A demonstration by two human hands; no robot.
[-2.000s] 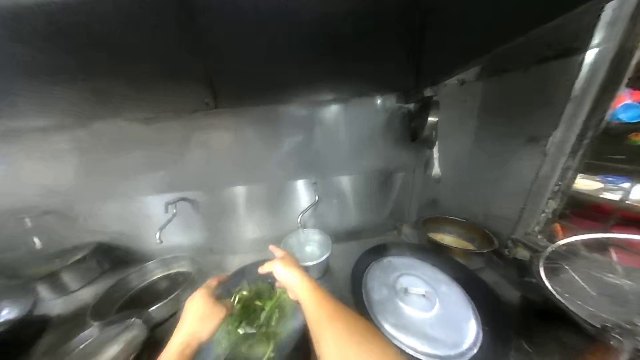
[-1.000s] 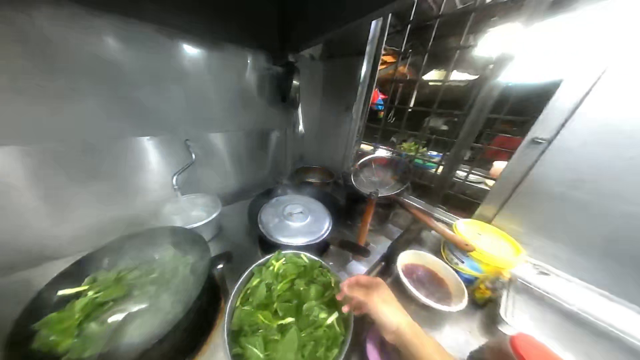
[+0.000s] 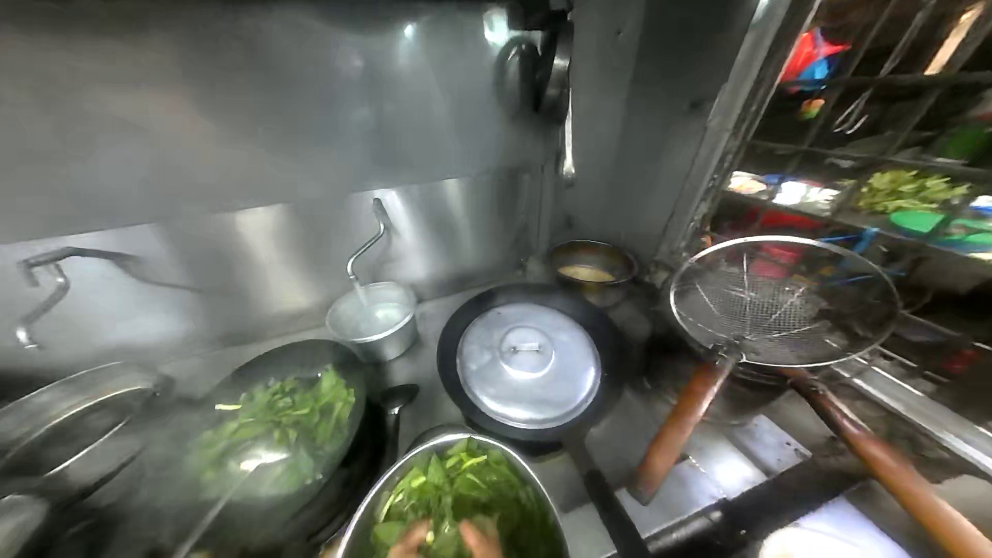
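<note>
At the bottom centre a round metal basin [image 3: 364,515] is full of leafy greens [image 3: 465,480]. My left hand [image 3: 412,538] and my right hand [image 3: 479,536] reach into these leaves side by side; only the fingers show, and what they grip is hidden. To the left, a black wok [image 3: 256,360] holds more greens [image 3: 287,422] in steam, with a metal ladle [image 3: 260,457] lying in them. Behind the basin sits a dark pan [image 3: 612,333] with a round metal lid [image 3: 527,364].
Water runs from a curved tap [image 3: 368,248] into a metal pot [image 3: 380,337]. A brown bowl [image 3: 593,263] stands at the back. To the right lie a wire strainer [image 3: 783,302] and wooden handles [image 3: 686,426]. A dark ladle [image 3: 397,399] rests between wok and lidded pan.
My right hand has moved from the basin's right rim into the leaves, and my left hand has come into view there. The view has swung left since one second ago.
</note>
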